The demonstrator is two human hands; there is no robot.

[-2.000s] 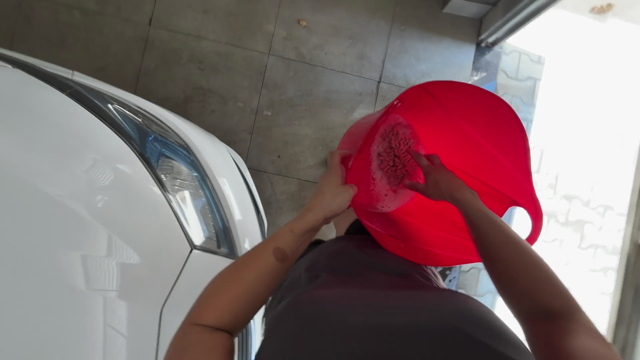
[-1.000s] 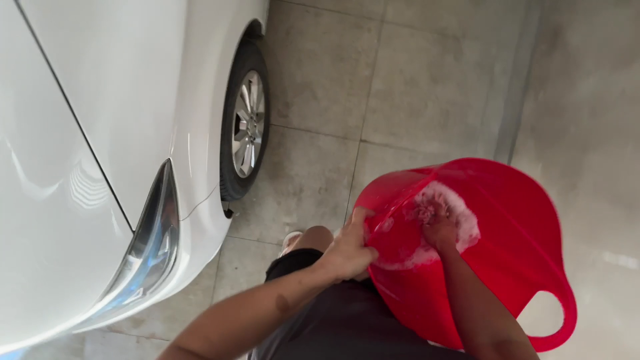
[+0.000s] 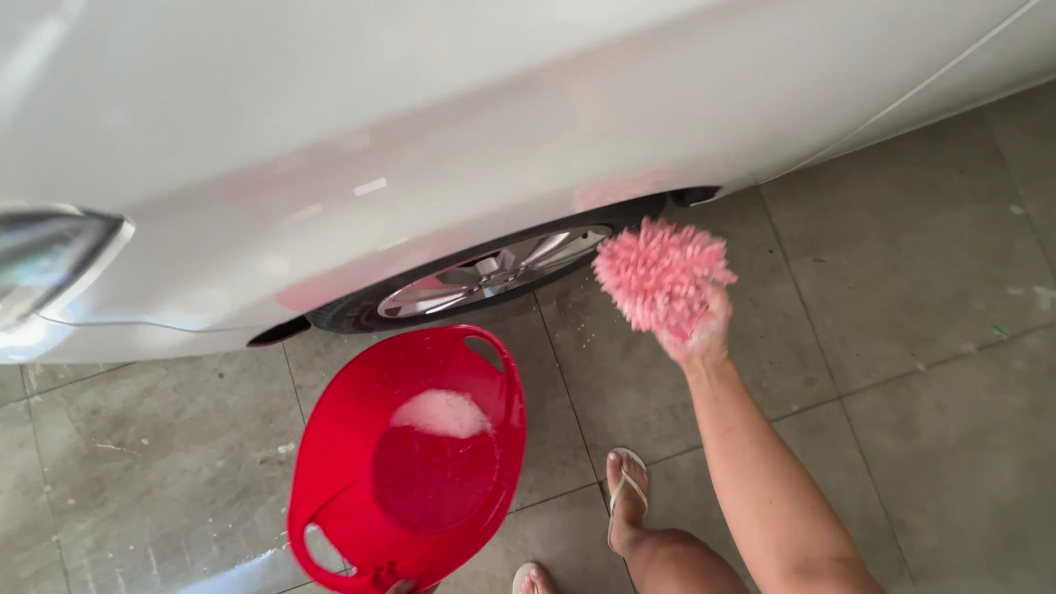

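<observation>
My right hand (image 3: 703, 330) grips a pink chenille wash mitt (image 3: 660, 276), wet with suds, out beside the car's wheel (image 3: 495, 276). Only the fingertips of my left hand (image 3: 404, 586) show at the bottom edge, on the rim of a red plastic tub (image 3: 330, 445) with two handle holes. Inside the tub are soapy water and a patch of white foam (image 3: 444, 412). The tub is held tilted below the wheel, near the white car's fender (image 3: 462, 148).
The white car fills the upper part of the view, with its headlight (image 3: 49, 256) at the left. Grey floor tiles (image 3: 932, 346) bear wet spots. My feet in flip-flops (image 3: 629, 487) stand at the bottom, right of the tub.
My right hand has come out of the tub with the pink mitt in it. The tub is now beside the front wheel. The view has swung round toward the car's side.
</observation>
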